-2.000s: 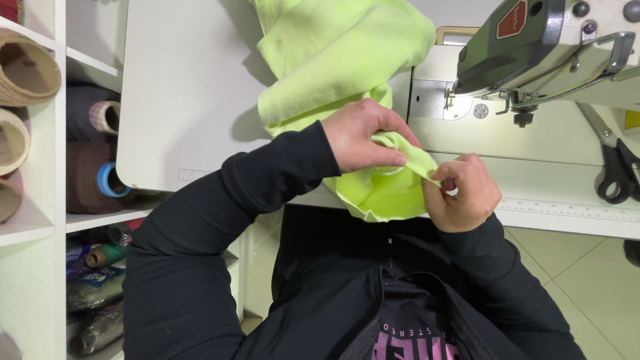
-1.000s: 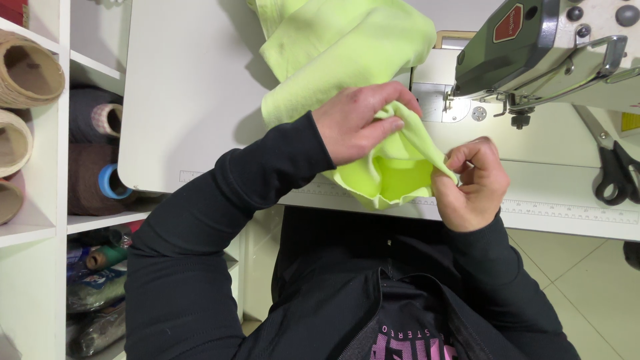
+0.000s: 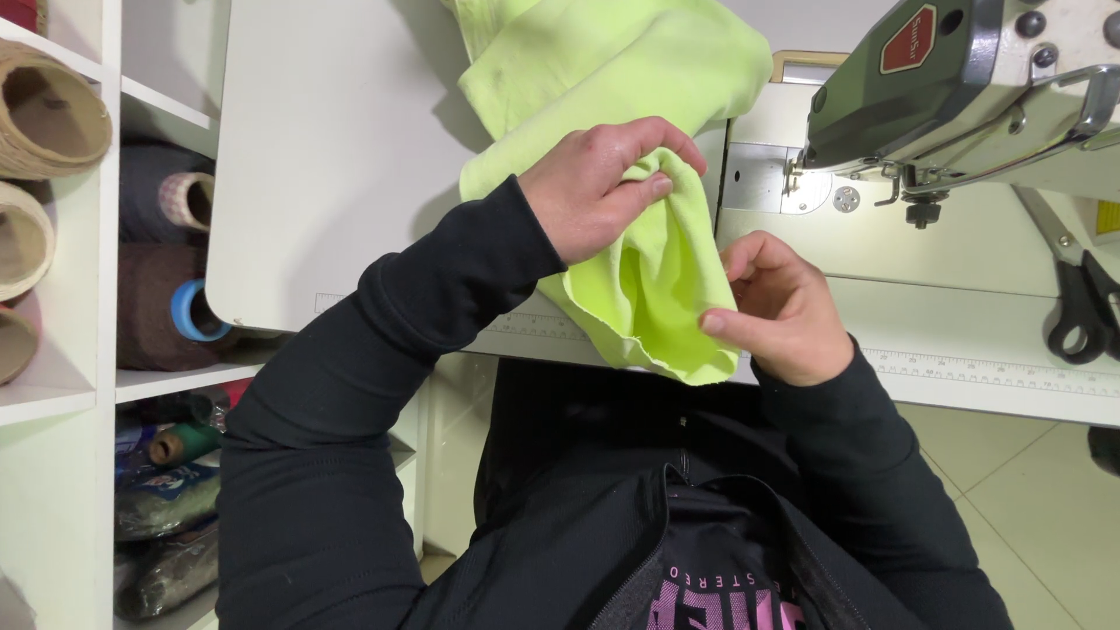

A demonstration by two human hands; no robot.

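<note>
Bright lime-green fabric (image 3: 612, 79) lies over the sewing table, its tube-like end hanging slightly past the front edge. The raw-edged opening of that end faces me. My left hand (image 3: 612, 188) pinches a fold at the upper part of the opening between thumb and fingers. At the opening's right side is my right hand (image 3: 779, 306), thumb and fingers apart, the thumb tip at the cloth; whether it grips any cloth is not clear. Just right of the fabric stands the sewing machine head (image 3: 919, 87), above its metal needle plate (image 3: 774, 179).
Black-handled scissors (image 3: 1076, 297) lie right of the machine. A printed ruler strip (image 3: 945, 363) runs along the table's front edge. At the left, white shelves (image 3: 107, 262) hold thread cones (image 3: 162, 297) and plastic-wrapped packages (image 3: 171, 507).
My right hand has loosened from the rim of the cloth, its fingers now spread apart. The opening hangs lower and longer, while my left hand keeps its pinch.
</note>
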